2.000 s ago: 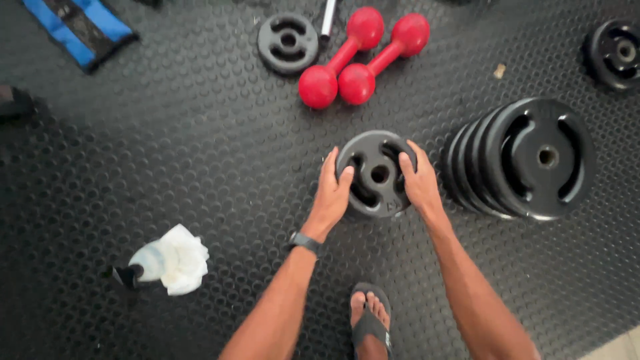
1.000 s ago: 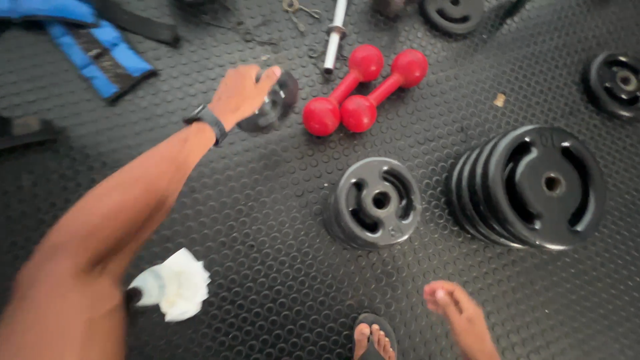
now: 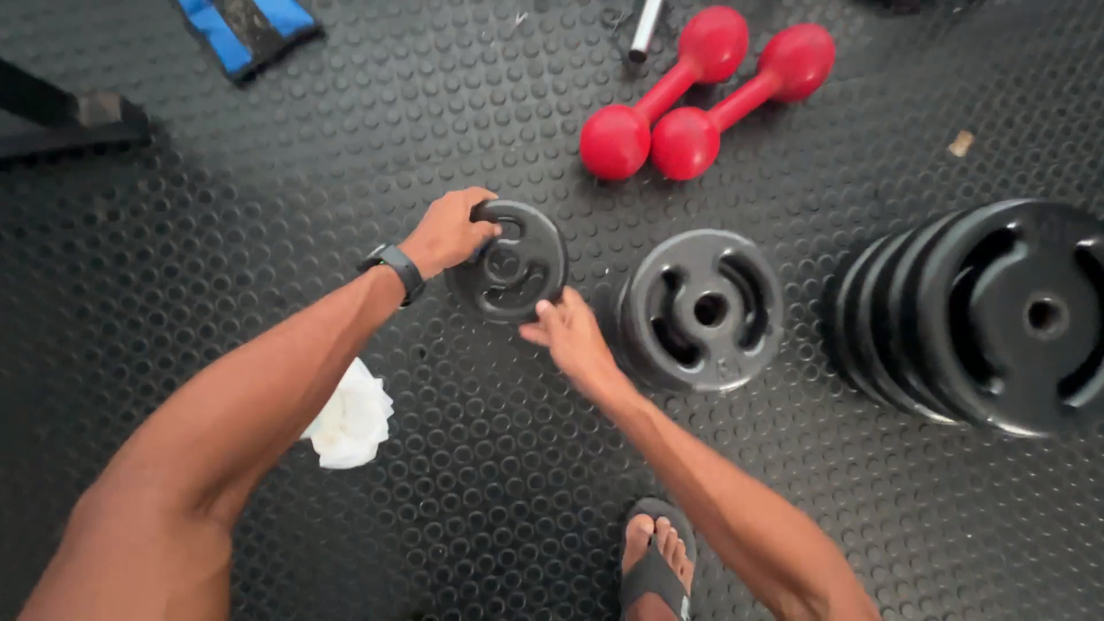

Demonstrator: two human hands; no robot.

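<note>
A small black weight plate [image 3: 545, 246] is between my hands, its face turned up. My left hand [image 3: 450, 229], with a dark watch on the wrist, grips its upper left edge, thumb over the face. My right hand [image 3: 569, 336] holds its lower right rim with thumb and fingers. Just right of them, a short stack of black weight plates [image 3: 711, 366] lies on the studded rubber floor. Farther right stands a taller stack of larger plates [image 3: 1018, 379]. Whether the small plate touches the floor, I cannot tell.
Two red dumbbells [image 3: 614, 142] lie above the short stack, beside a metal bar [image 3: 647, 30]. A crumpled white paper [image 3: 352, 418] is by my left forearm. A blue and black strap-like item [image 3: 254, 30] lies at the upper left. My sandaled foot [image 3: 660, 552] is below.
My left hand has brought the small plate down and right from near the dumbbells. My right hand, empty one second ago, has moved up and left onto its rim.
</note>
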